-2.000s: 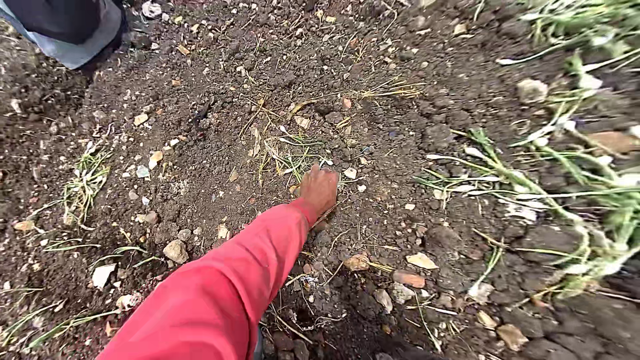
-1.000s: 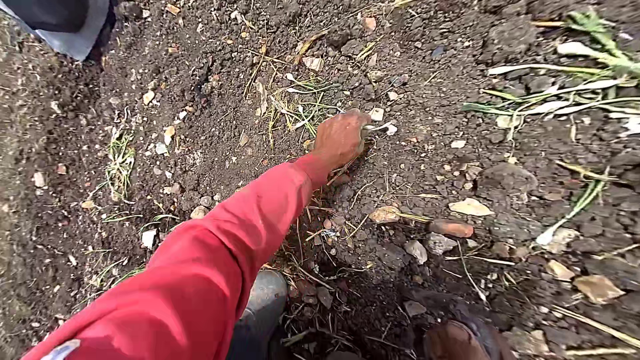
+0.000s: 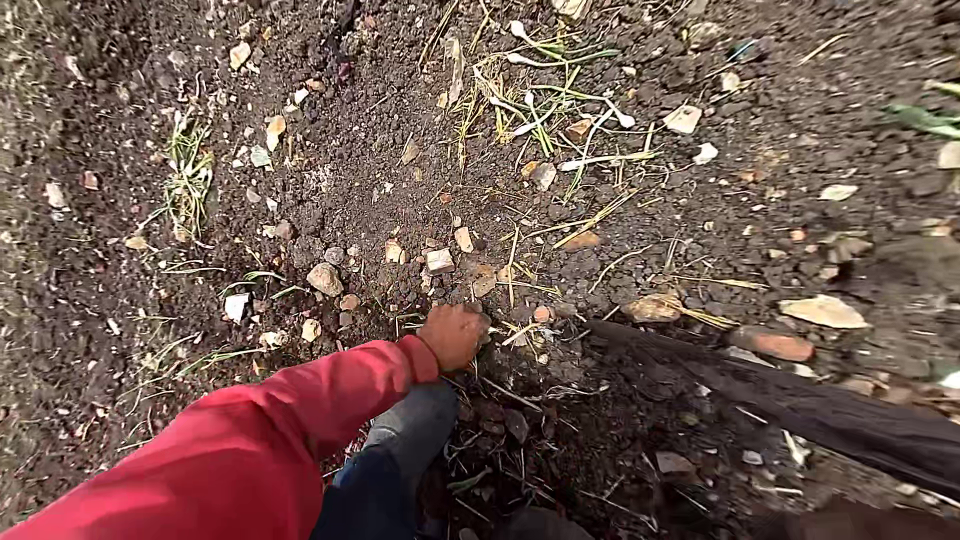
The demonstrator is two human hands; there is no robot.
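Note:
My left hand (image 3: 454, 337), at the end of a red sleeve, reaches down to the soil just beyond the toe of a grey boot (image 3: 416, 420). Its fingers point downward and are curled. The fingertips are hidden, so whether they hold anything does not show. Beyond the hand, loose green seedlings with white bulbs (image 3: 536, 120) lie crosswise on the ground among yellow dry stalks. A smaller bunch of green and white seedlings (image 3: 189, 176) lies at the left. My right hand is out of view.
Pale stones (image 3: 439, 260) and a reddish stone (image 3: 780, 343) dot the dark, crumbly soil. A long dark shape (image 3: 750, 397), blurred and unclear in kind, crosses the lower right. Part of a green plant (image 3: 926, 120) shows at the right edge.
My left hand has left the spot beside the middle seedlings and is now lower, near the boot. More white-bulbed seedlings show in the middle bunch. The view has shifted.

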